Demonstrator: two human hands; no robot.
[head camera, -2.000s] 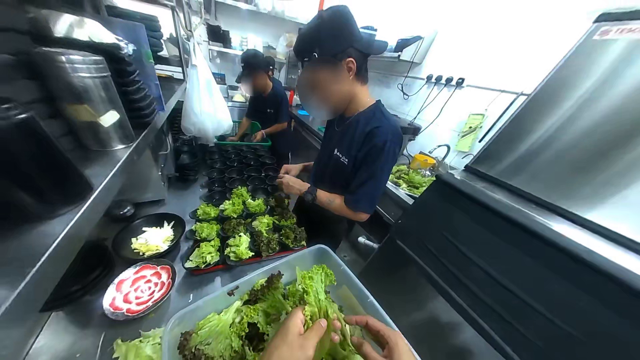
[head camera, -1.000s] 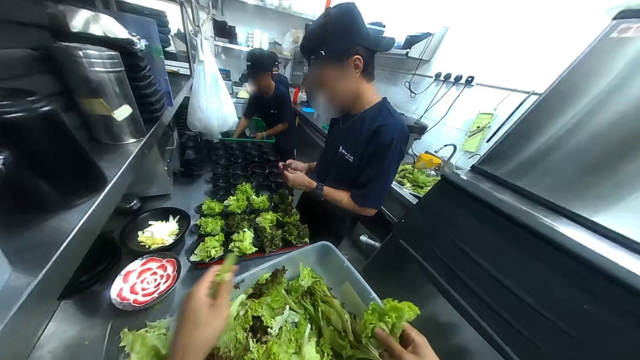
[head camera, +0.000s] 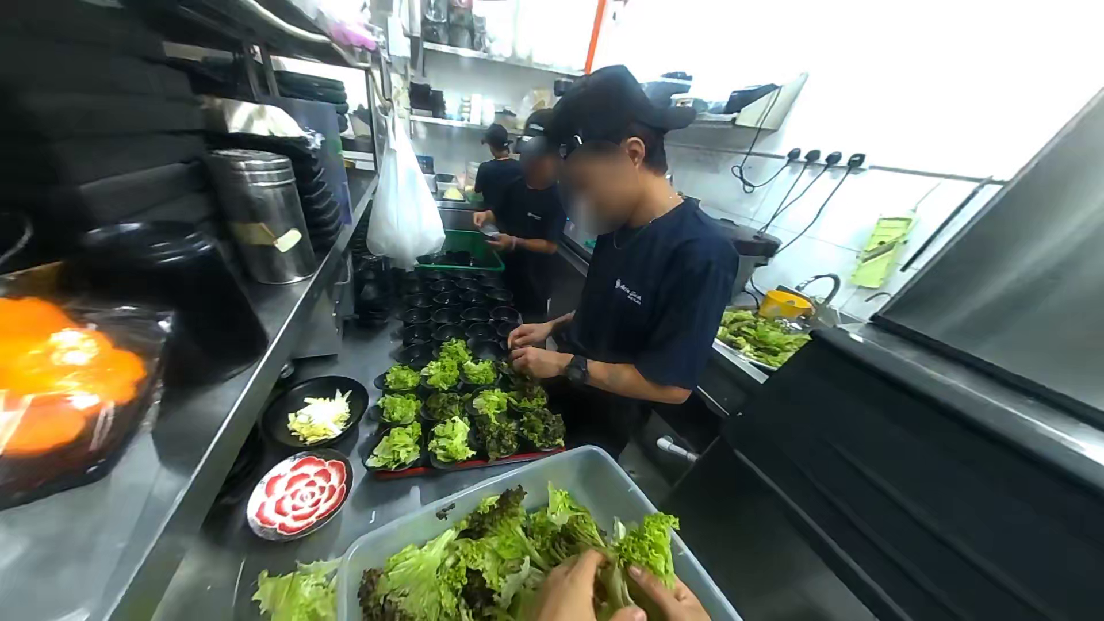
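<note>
A translucent plastic tub (head camera: 379, 536) of green and dark-edged lettuce leaves (head camera: 483, 552) lies below me at the bottom of the view. Over its right part, my right hand (head camera: 668, 597) grips a curly green lettuce leaf (head camera: 649, 543) by its lower part. Close beside it on the left, my left hand (head camera: 569, 591) has its fingertips at the same leaf's stem; part of this hand is cut off by the frame. A loose lettuce leaf (head camera: 297, 591) lies on the steel counter left of the tub. Beyond the tub, small black bowls hold lettuce (head camera: 450, 440).
A black bowl of pale shredded vegetable (head camera: 319, 417) and a red-and-white flower-patterned bowl (head camera: 300, 494) stand left. A co-worker (head camera: 664, 285) works over the black bowls (head camera: 448, 315). Steel shelf (head camera: 259, 362) left; a dark-sided unit (head camera: 906, 448) right; lettuce in a sink (head camera: 759, 336) beyond.
My hands were apart one second ago; my left hand has moved right, from the tub's left side to the leaf in my right hand. Orange items on the shelf have come into view.
</note>
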